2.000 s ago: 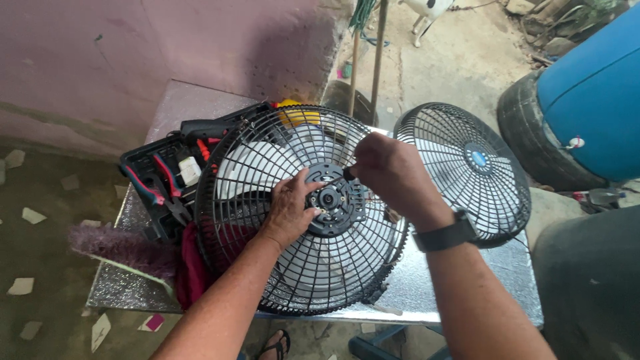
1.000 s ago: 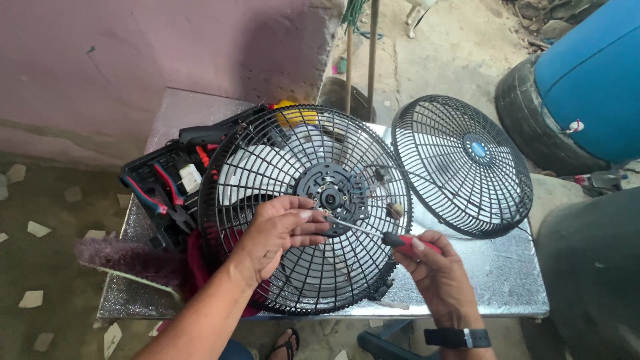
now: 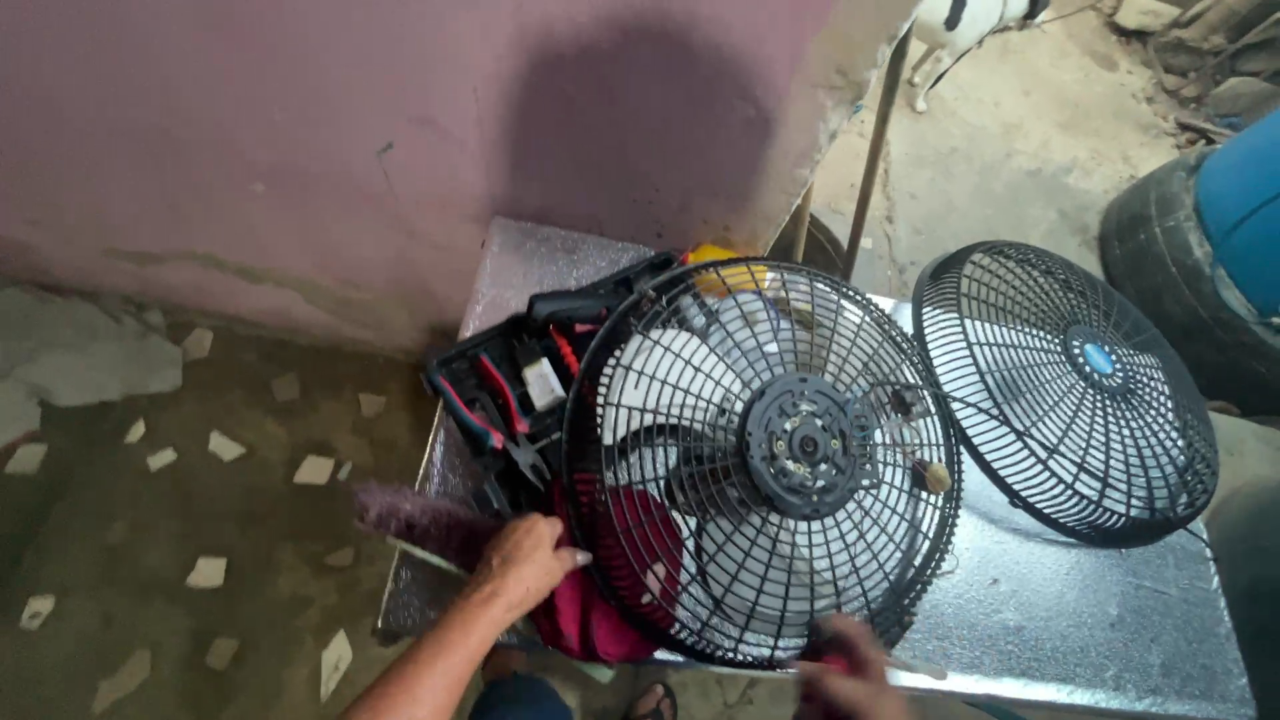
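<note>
A black wire fan guard [image 3: 700,590] with a round dark hub plate [image 3: 805,445] lies over white and dark parts on a foil-covered table [image 3: 1080,610]. My left hand [image 3: 525,565] is at the guard's lower left rim, beside a dark red cloth [image 3: 590,625]; its fingers are bent and their hold cannot be made out. My right hand [image 3: 850,670], blurred, is at the near rim, closed around a red and black screwdriver handle [image 3: 825,665]. The blade of the screwdriver is not visible.
A second fan guard [image 3: 1065,390] with a blue centre badge leans at the right. At the left lie an open tool case [image 3: 480,350] with pliers [image 3: 525,460] and a purple fluffy duster [image 3: 420,515]. A blue barrel [image 3: 1245,210] stands beyond, and a black-and-white animal [image 3: 955,30] stands behind.
My left hand has left the hub and moved to the guard's lower left rim. My right hand has drawn back from beside the hub to the near rim with the screwdriver. The view has shifted.
</note>
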